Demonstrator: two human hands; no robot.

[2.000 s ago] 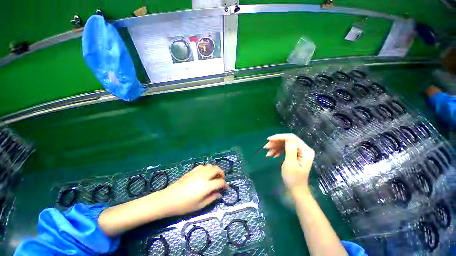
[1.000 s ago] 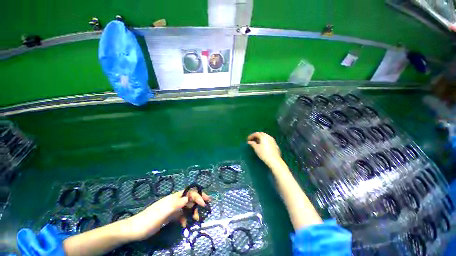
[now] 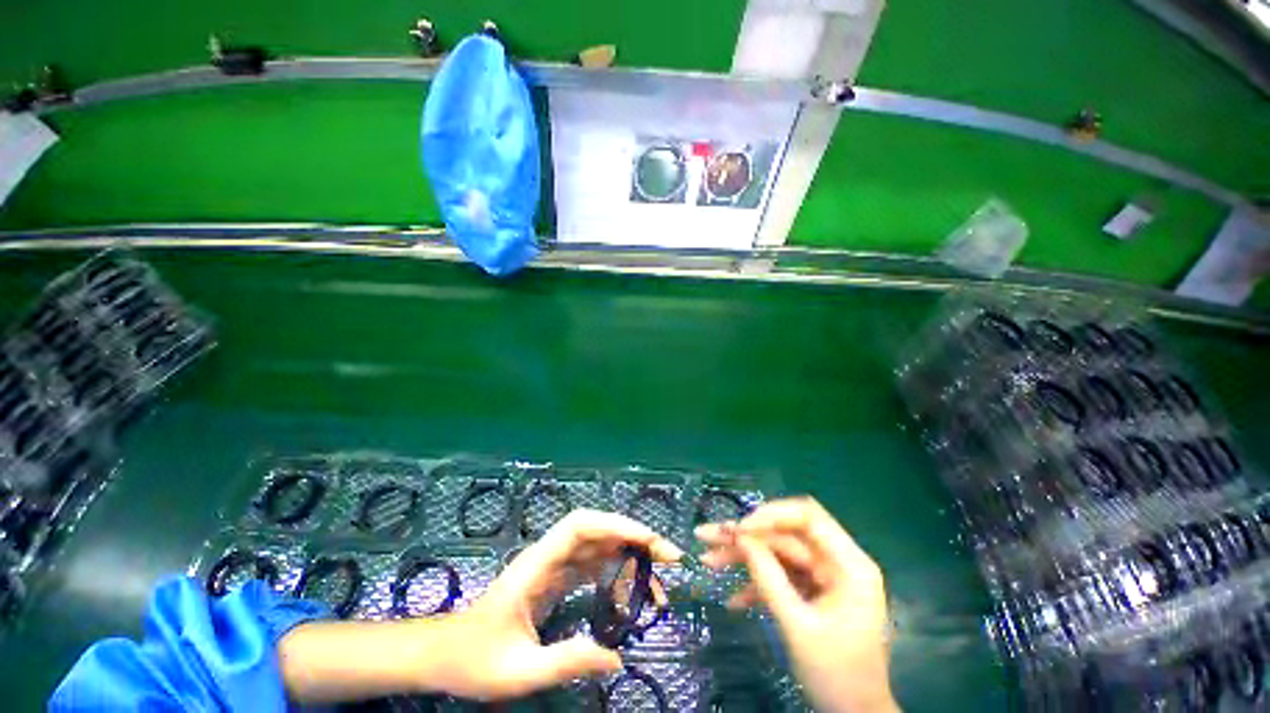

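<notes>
My left hand point(image 3: 536, 613) holds a black watch case ring point(image 3: 623, 596) between thumb and fingers, nearly edge-on, over the clear blister tray point(image 3: 439, 522). My right hand point(image 3: 822, 592) is just right of it, thumb and fingertips pinched together near the ring. Something tiny may be at those fingertips; it is too small to tell. The tray lies flat in front of me with black rings in its pockets. Both hands hide part of its right side.
A tray stack point(image 3: 1114, 460) with rings lies at the right, another point(image 3: 98, 348) at the left. A blue plastic cover point(image 3: 481, 153) hangs from the rail beside a white instruction sheet point(image 3: 592, 167). A small clear bag point(image 3: 986, 240) is at the back right.
My left hand has turned the ring upright and moved slightly right. My right hand has come down from beyond the tray to beside the ring. The view has swung left.
</notes>
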